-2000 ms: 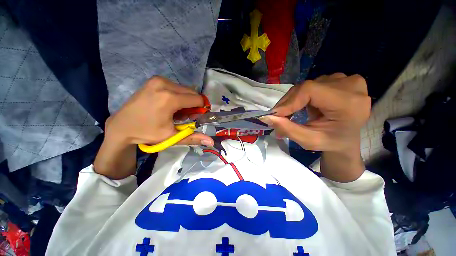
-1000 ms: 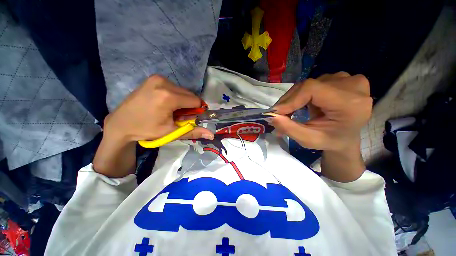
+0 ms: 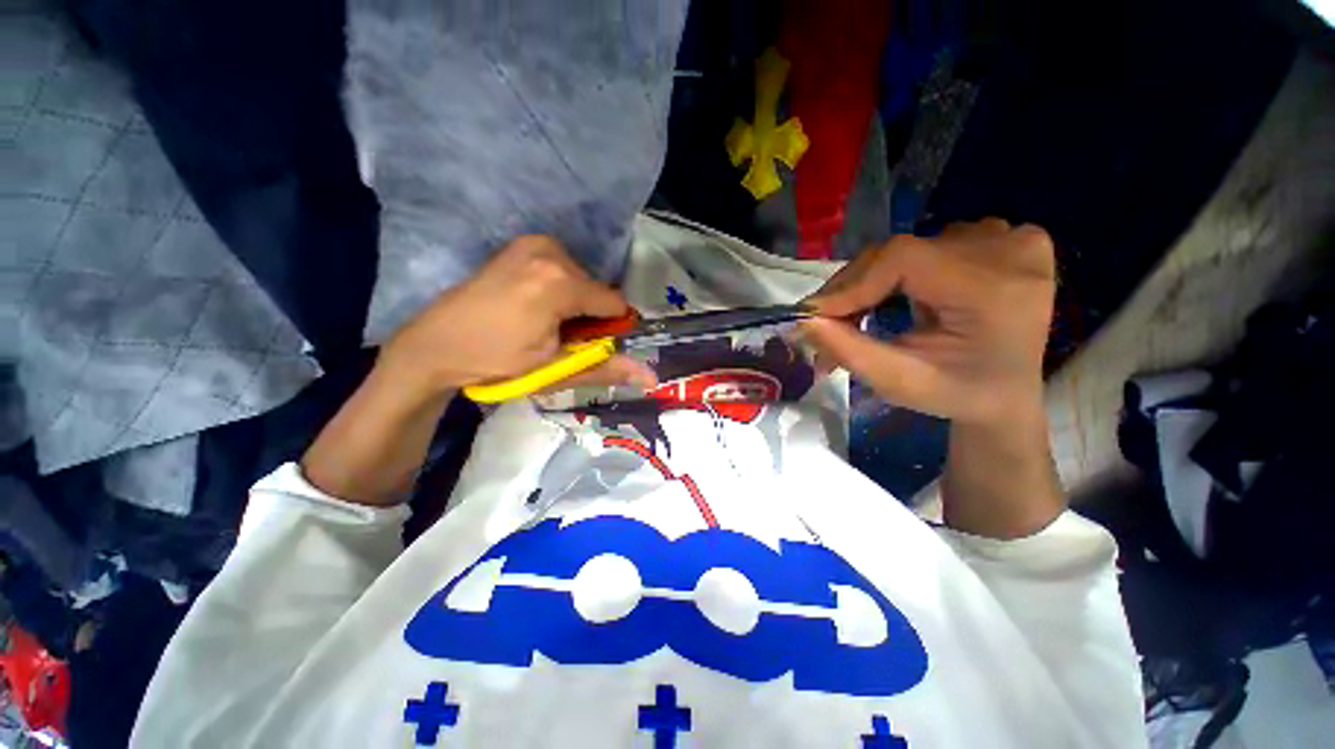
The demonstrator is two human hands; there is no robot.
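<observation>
The scissors (image 3: 720,321) have silver blades, a yellow handle loop and a red-orange one, and lie level in front of my chest. My left hand (image 3: 513,325) is shut on the handle loops. The blades look closed and point right. My right hand (image 3: 952,322) has its thumb and index fingertips pinched at the blade tips. Whether it holds the tips or something tiny there cannot be told. The white shirt (image 3: 674,520) with a blue linked-circle print is worn behind and below the hands.
Light grey cloth (image 3: 505,132) hangs beyond my left hand, with quilted grey cloth (image 3: 161,293) farther left. Red cloth (image 3: 838,117) with a yellow cross (image 3: 766,129) lies beyond the hands. Dark fabric with white edges (image 3: 1244,439) is piled at right.
My left hand and the scissors' handles have moved right and slightly up. The blades sit a little farther into my right hand's fingertips. The grey cloth has shifted right in view.
</observation>
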